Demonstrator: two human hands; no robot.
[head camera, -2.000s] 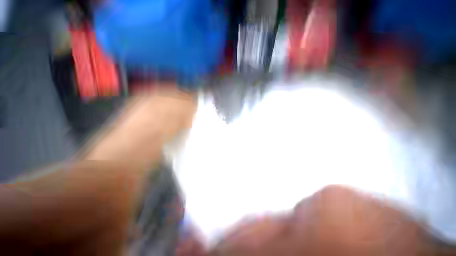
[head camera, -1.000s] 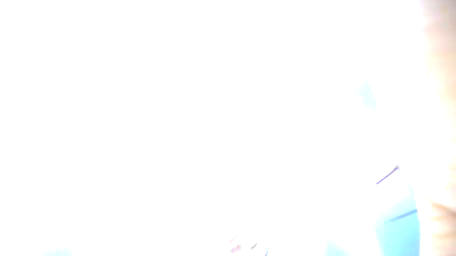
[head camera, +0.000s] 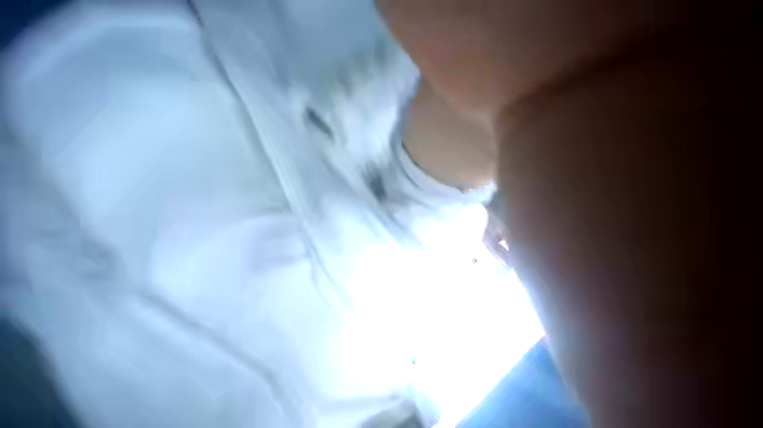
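Observation:
A large dark, blurred area of skin, likely part of a hand (head camera: 636, 242), fills the right side very close to the lens. Whether it is my left or right hand cannot be told. Its fingers and anything it may hold cannot be made out. No second hand can be made out. Behind it, a white garment (head camera: 167, 159) with long seams and folds covers the left and middle. No work part or tool can be recognised.
A patch of a person's skin (head camera: 448, 138) shows at the garment's collar-like edge. Strong white glare lies at the lower middle. A blue area (head camera: 527, 393) shows at the bottom, and dark corners lie at the left.
The near-total white glare has shrunk to the lower middle, and the white garment now shows. The skin at the right edge now covers far more of the picture and is dark.

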